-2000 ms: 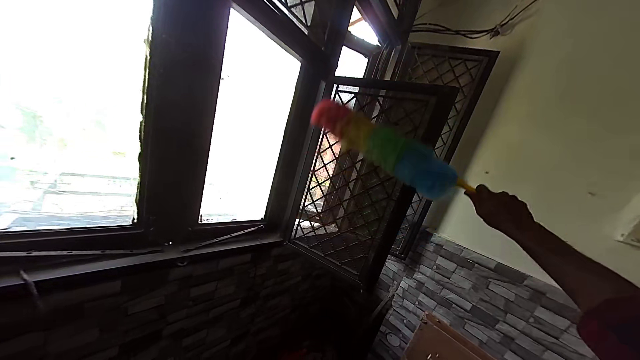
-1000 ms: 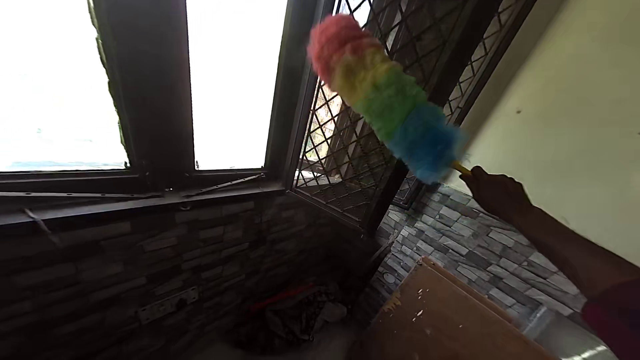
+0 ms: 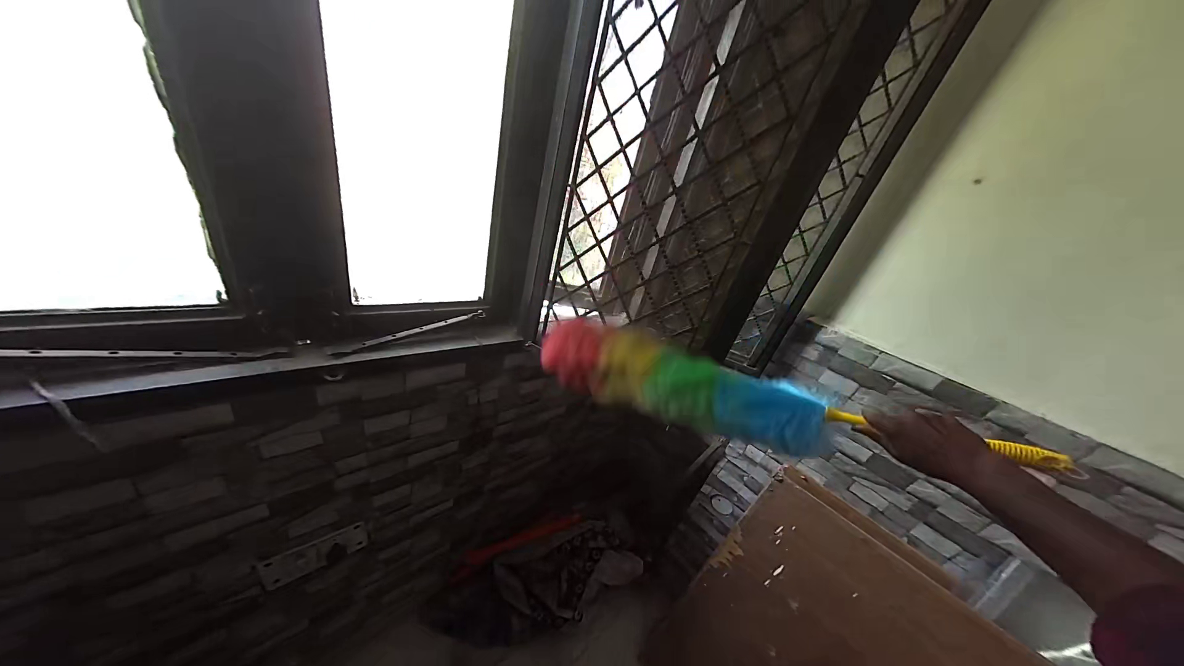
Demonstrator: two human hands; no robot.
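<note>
My right hand [image 3: 928, 444] grips the yellow handle of a fluffy duster [image 3: 689, 388], banded red, yellow, green and blue. The handle's ribbed end, with a hanging loop, sticks out behind the hand. Blurred, the duster head points left, its red tip in front of the lower corner of the window frame. Just above it stands an open casement with a diamond-pattern metal grille [image 3: 708, 176]. The dark window frame [image 3: 250, 157] has bright panes and metal stays along the sill [image 3: 231, 368]. My left hand is out of view.
Below the sill runs a wall with stone-pattern tiles [image 3: 370, 462], bearing a switch plate [image 3: 312, 555]. Brown boards [image 3: 814, 583] lean at the lower right. A dark patterned cloth or bag [image 3: 555, 578] with something orange lies on the floor. A pale plastered wall [image 3: 1045, 194] rises at the right.
The duster has swung down from in front of the grille to below it, and now lies closer to level. My right hand still holds its handle. The view has tilted downward.
</note>
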